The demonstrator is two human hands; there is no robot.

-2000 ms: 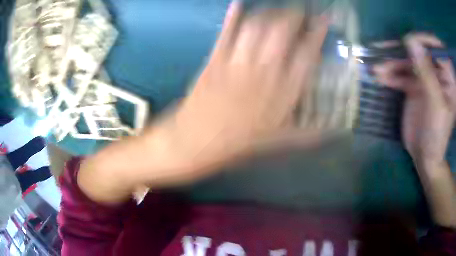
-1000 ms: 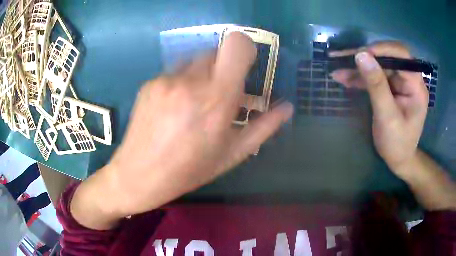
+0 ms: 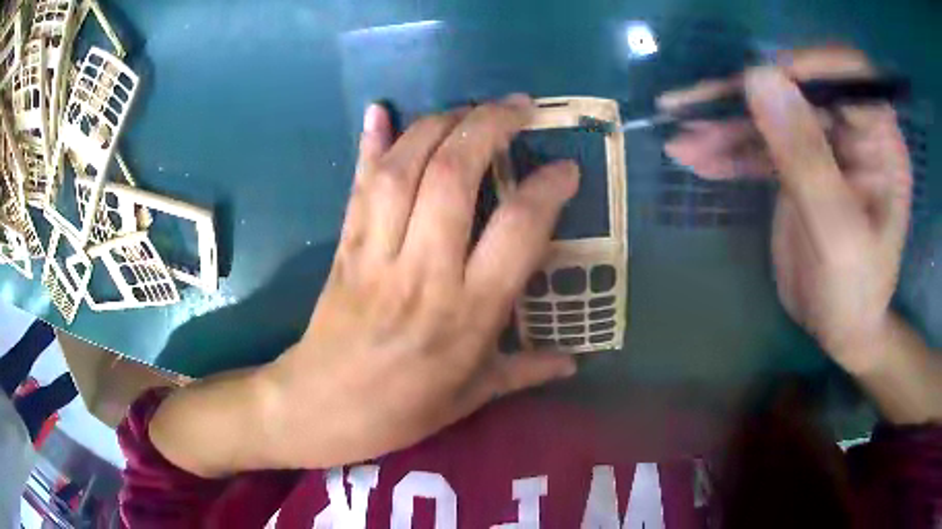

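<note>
A gold-beige phone front cover lies flat on the green table, keypad holes towards me. My left hand is spread over its left side, with fingers on its top edge and in the screen window and the thumb at its bottom edge. My right hand, blurred, holds dark tweezers; their thin tip points left at the cover's upper right corner. A small dark piece shows at that corner, close to the tip. The dark sticker sheet lies right of the cover, partly hidden by my right hand.
A heap of loose gold-beige covers lies at the left, with some covers at its near edge. A faint clear sheet lies beyond my left hand. A cardboard box is below the table edge at left.
My left hand has come down onto the cover, which now sits nearer me and further right. The tweezers have moved from over the sticker sheet to the cover's upper right corner.
</note>
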